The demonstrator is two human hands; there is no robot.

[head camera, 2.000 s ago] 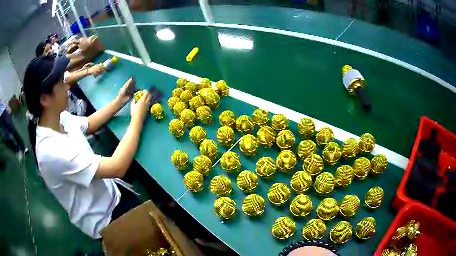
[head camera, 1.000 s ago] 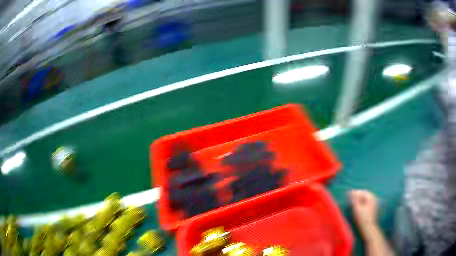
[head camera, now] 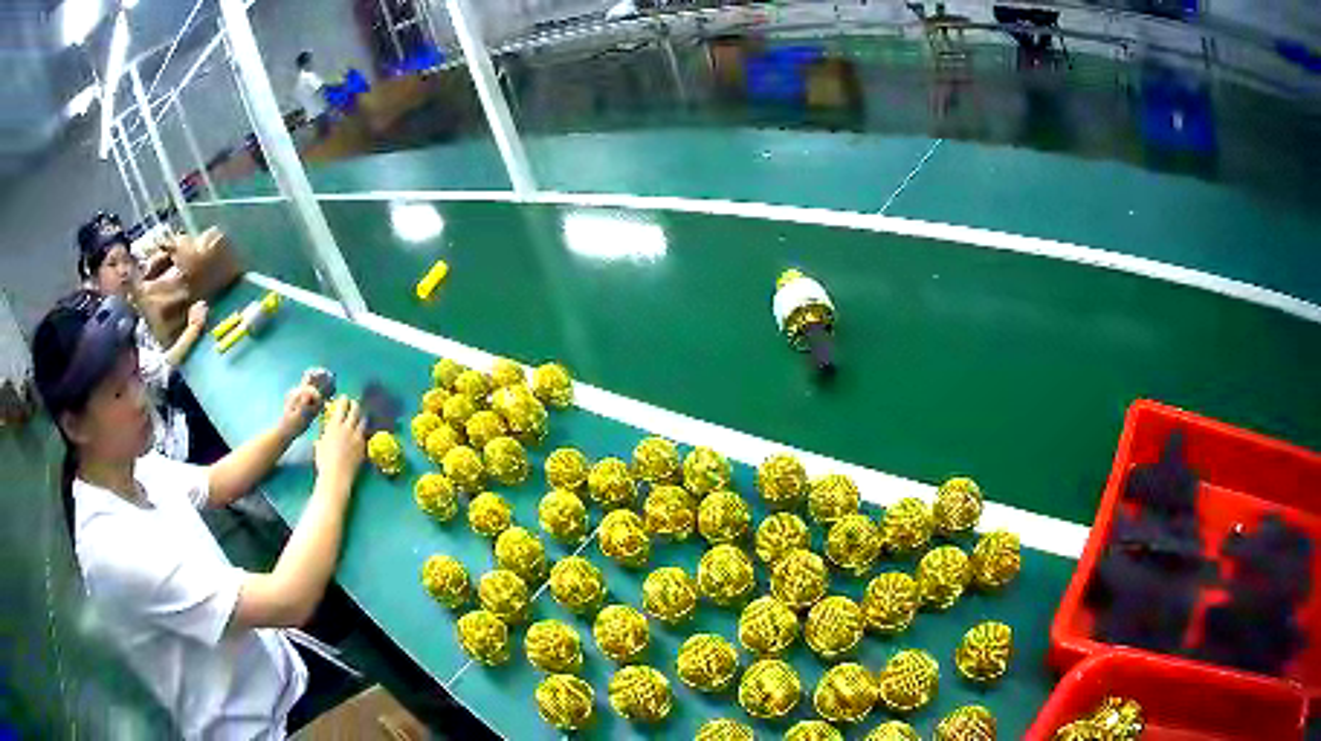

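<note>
Many gold ball-shaped heads (head camera: 768, 625) with dark wavy lines stand in loose rows on the teal bench (head camera: 413, 659). A red basket (head camera: 1202, 698) at the lower right edge holds a few gold heads and is cut off by the picture's edge. Behind it a red tray (head camera: 1108, 507) holds two piles of black foam liners (head camera: 1145, 557). Neither of my hands is in the picture.
A green conveyor belt (head camera: 623, 326) with white edging runs behind the bench. It carries a part-built microphone (head camera: 804, 311) and a yellow cylinder (head camera: 432, 280). A person (head camera: 189, 536) at left handles a gold head. A cardboard box (head camera: 362, 717) is at the bottom left.
The view swung right to the red tray and basket, then back left. My wrist with a dark beaded band, at the bottom edge in the oldest frame, is out of view now.
</note>
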